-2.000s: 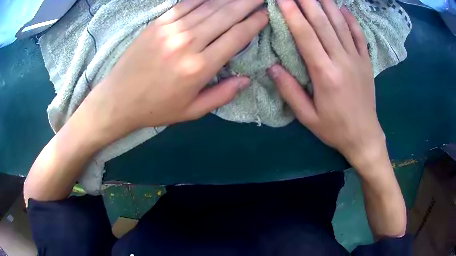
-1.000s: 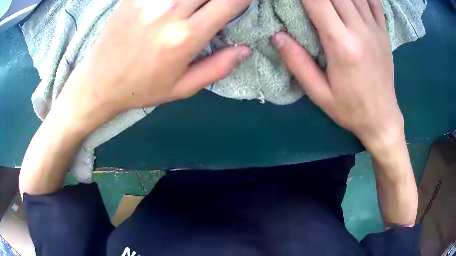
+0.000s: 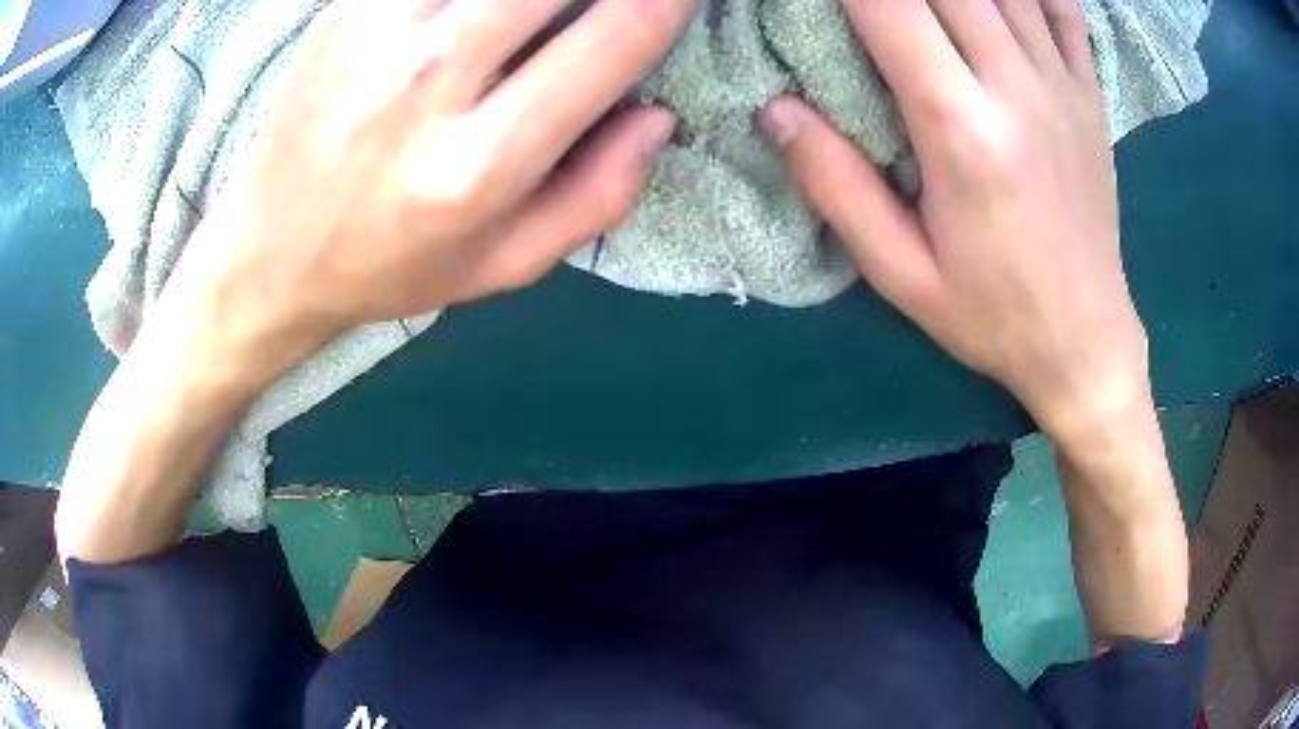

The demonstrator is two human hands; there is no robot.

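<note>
A grey-green terry towel (image 3: 698, 214) lies bunched on the dark green bench top, with thin dark stitch lines and a frayed front edge. My left hand (image 3: 399, 171) lies palm down on its left part, fingers apart and a little bent. My right hand (image 3: 1004, 200) lies palm down on its right part, fingers spread. The thumbs point toward each other with towel between them. The fingertips of both hands are cut off by the top edge, and what is under the palms is hidden. A towel corner hangs at the bench edge by my left wrist.
The bench top (image 3: 641, 392) curves along its front edge against my dark clothing. A pale object (image 3: 40, 40), perhaps a tank, is cut off at the top left corner. Cardboard (image 3: 1254, 548) stands below the bench at right, with another brown piece (image 3: 366, 598) at lower left.
Compared with two seconds ago, the hands and towel sit higher in the picture. In the last second my left hand has shifted slightly left and its fingers look more bent. My right hand has hardly moved.
</note>
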